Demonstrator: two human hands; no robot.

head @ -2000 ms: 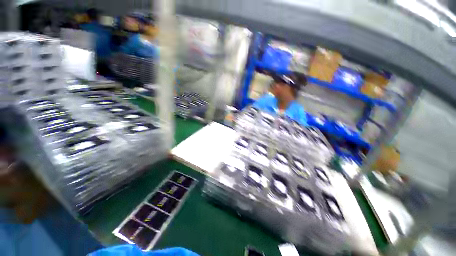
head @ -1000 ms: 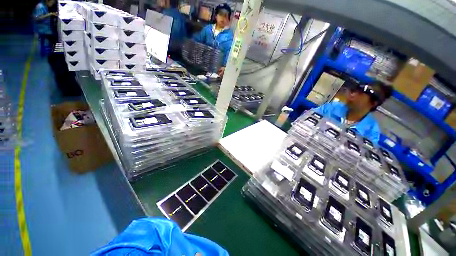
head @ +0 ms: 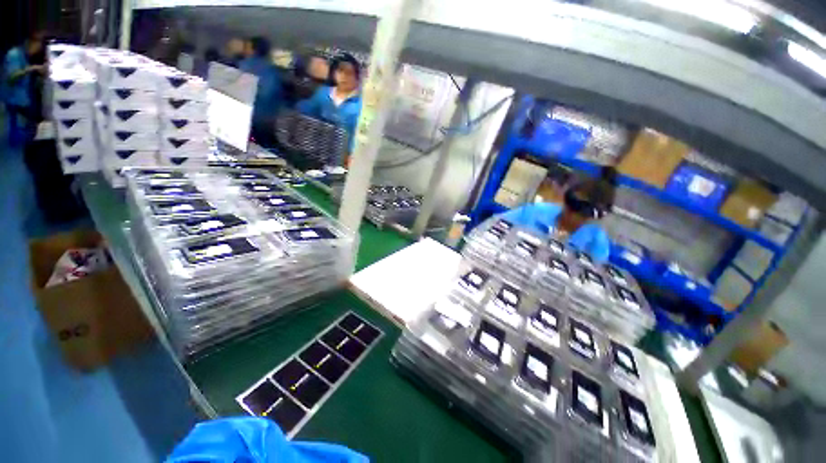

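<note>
Neither of my hands is in view; only a blue sleeve shows at the bottom edge. A film sheet [head: 310, 373] with several black screen films lies flat and slanted on the green bench, just beyond the sleeve. A tall stack of clear blister trays [head: 254, 291] with black phones in its pockets stands at the left. Another stack of clear trays [head: 471, 375] with phones showing white labels stands at the right. The picture is slightly blurred.
A white board [head: 409, 278] lies between the stacks. White boxes [head: 132, 122] are piled at the bench's far left end. An open carton [head: 95, 312] stands on the floor at left. A pale post [head: 373, 122] rises from the bench. People in blue work beyond, near blue shelves [head: 625, 172].
The view has swung right since one second ago, so the stacks and film sheet sit further left in the picture. The person beyond the right stack has bent lower.
</note>
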